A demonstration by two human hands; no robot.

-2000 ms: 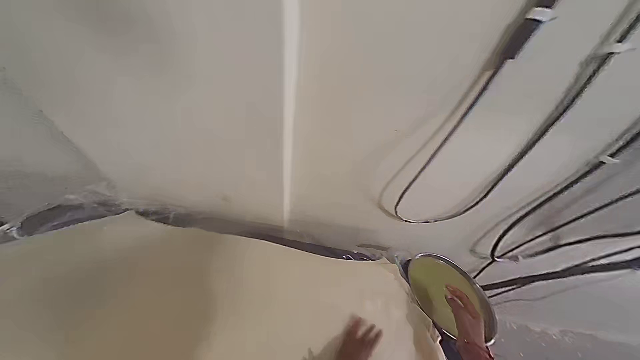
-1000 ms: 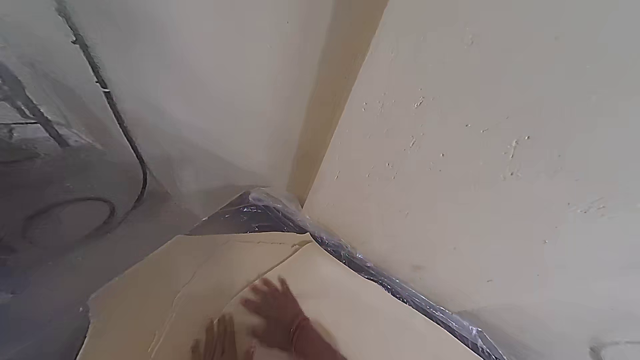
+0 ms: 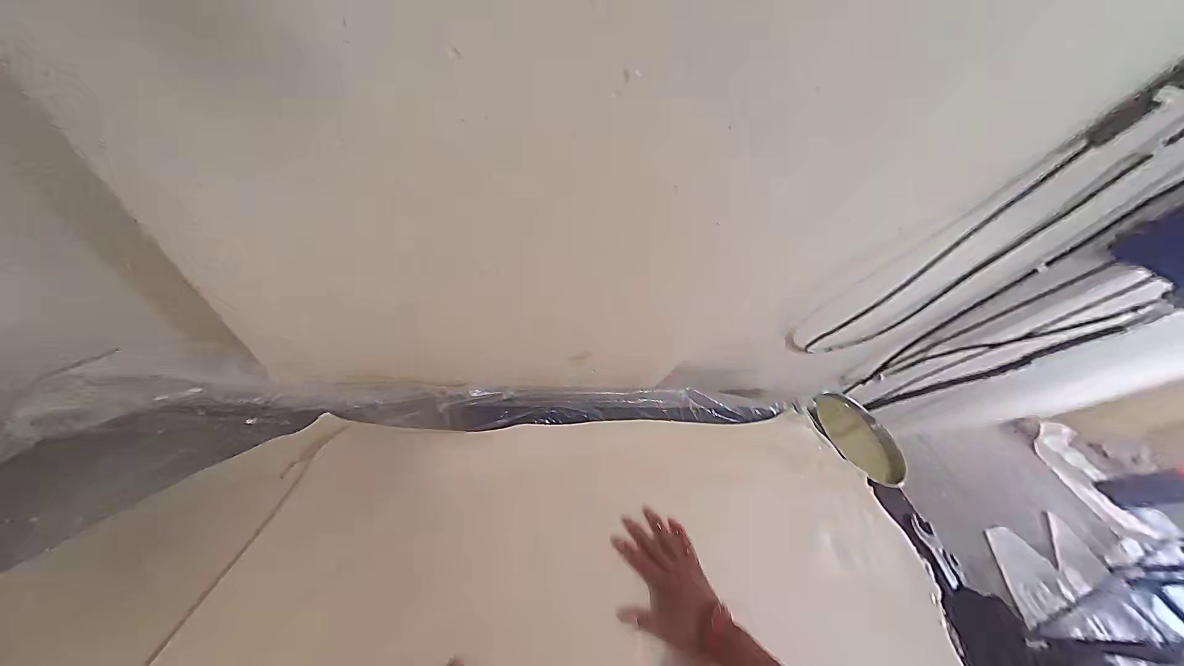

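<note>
My right hand point(image 3: 668, 585) is spread with its fingers apart, low and right of centre, over a large cream-coloured sheet point(image 3: 518, 546) whose material I cannot make out. It holds nothing; whether the palm touches the sheet is unclear. Only a fingertip of my left hand point(image 3: 454, 661) shows at the bottom edge, the rest being out of view. A crease or seam runs diagonally down the sheet's left part. By the sheet's upper right corner is a round, rimmed metal bowl point(image 3: 858, 438) with a yellowish content.
Clear plastic film point(image 3: 592, 407) shows along the sheet's far edge, against a pale wall point(image 3: 555, 203). Dark cables point(image 3: 971, 268) run along the right side. Crumpled plastic and other items point(image 3: 1110, 592) lie at the lower right. A blue item point(image 3: 1152, 248) shows at the right edge.
Two seconds ago my right hand was at the bowl; one second ago both hands were close together on the sheet. Now my left hand is nearly out of view. The view has swung widely.
</note>
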